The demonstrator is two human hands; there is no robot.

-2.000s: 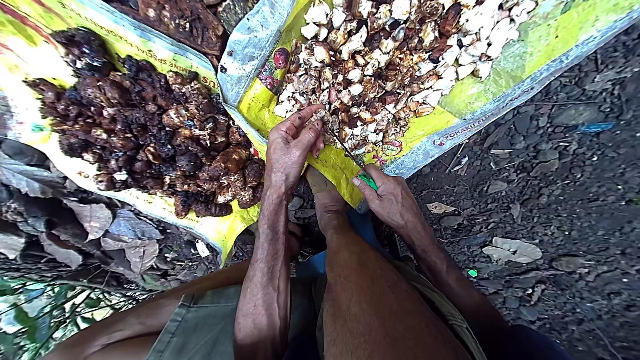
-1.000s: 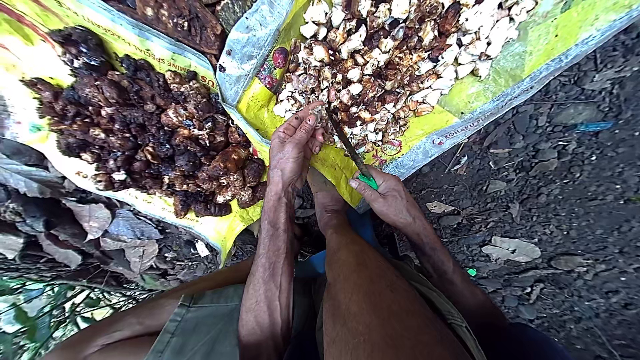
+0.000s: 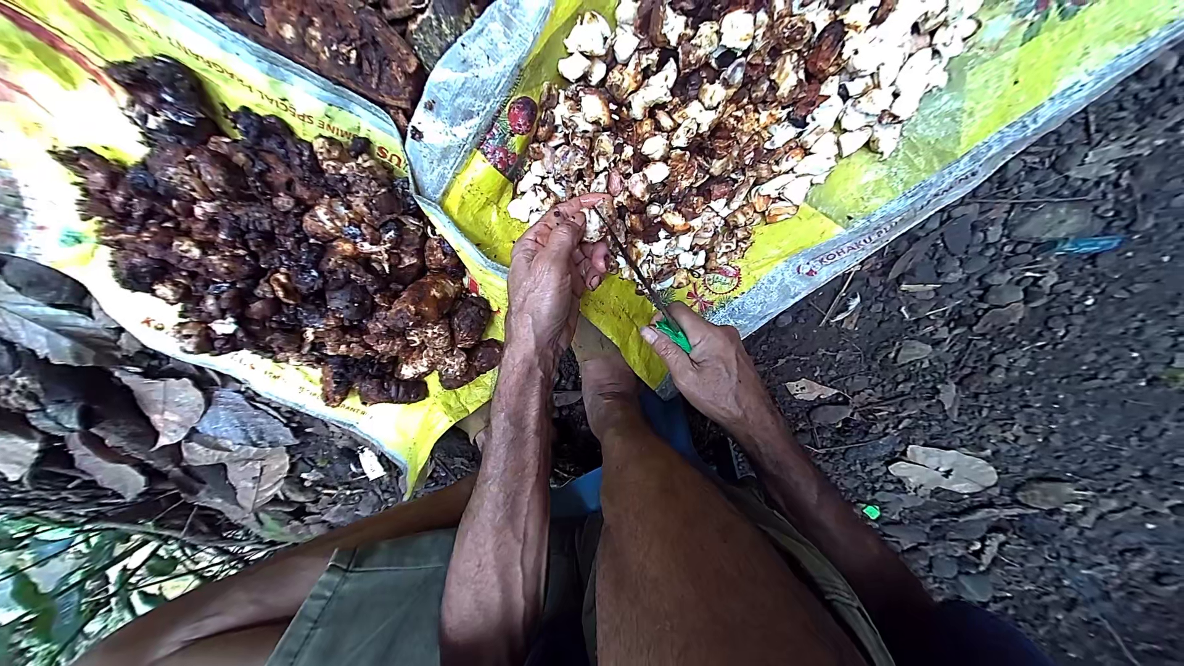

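My right hand (image 3: 708,365) grips the green handle of a knife (image 3: 635,268), whose dark blade points up and left to the fingers of my left hand (image 3: 555,268). Between my left thumb and fingers is a small pale piece (image 3: 592,225), partly hidden; its kind I cannot tell. Just beyond both hands, cut whitish and brown pieces (image 3: 655,148) lie spread on a yellow printed plastic sack (image 3: 795,242). To the left, a heap of dark brown, lumpy pieces (image 3: 268,250) rests on another yellow sack (image 3: 435,421).
Dark brown chunks (image 3: 333,42) lie at the top, behind the sacks. My bare foot (image 3: 606,370) is at the near sack's edge, below my hands. Dry leaves (image 3: 943,469) and dark soil are on the right; more dry leaves (image 3: 166,407) and green plants (image 3: 83,592) are at lower left.
The knife blade showed its broad side a second ago and now looks thin, with its tip at my left fingers. Both hands have stayed in nearly the same place.
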